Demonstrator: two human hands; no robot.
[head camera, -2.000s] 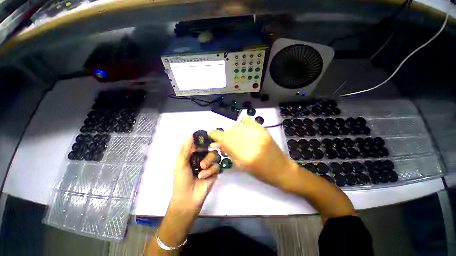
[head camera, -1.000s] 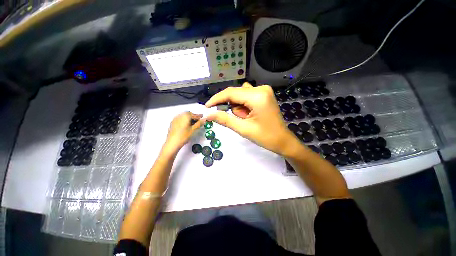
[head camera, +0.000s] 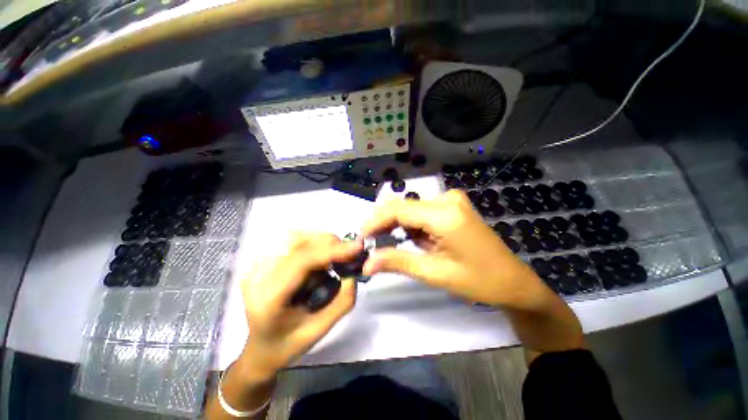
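My left hand (head camera: 283, 291) holds several black discs (head camera: 318, 292) between thumb and fingers, above the middle of the white bench top. My right hand (head camera: 447, 246) is shut on a small dark pen-like probe (head camera: 385, 241), its pale tip at the discs in my left hand. The two hands nearly touch. A little of one or two greenish discs shows behind the fingers; the rest of the bench there is hidden by my hands.
Left tray (head camera: 184, 303) and right tray (head camera: 664, 209) hold black discs. Behind stand the instrument with bright screen (head camera: 305, 133), a square fan-like box (head camera: 466, 111) and a dark block (head camera: 354, 185) with loose discs (head camera: 399, 185) beside it. A white cable (head camera: 615, 111) hangs right.
A second ago several discs lay on the bench below my hands; now my left hand holds a group of discs. Both hands are lower, and the right still holds the probe.
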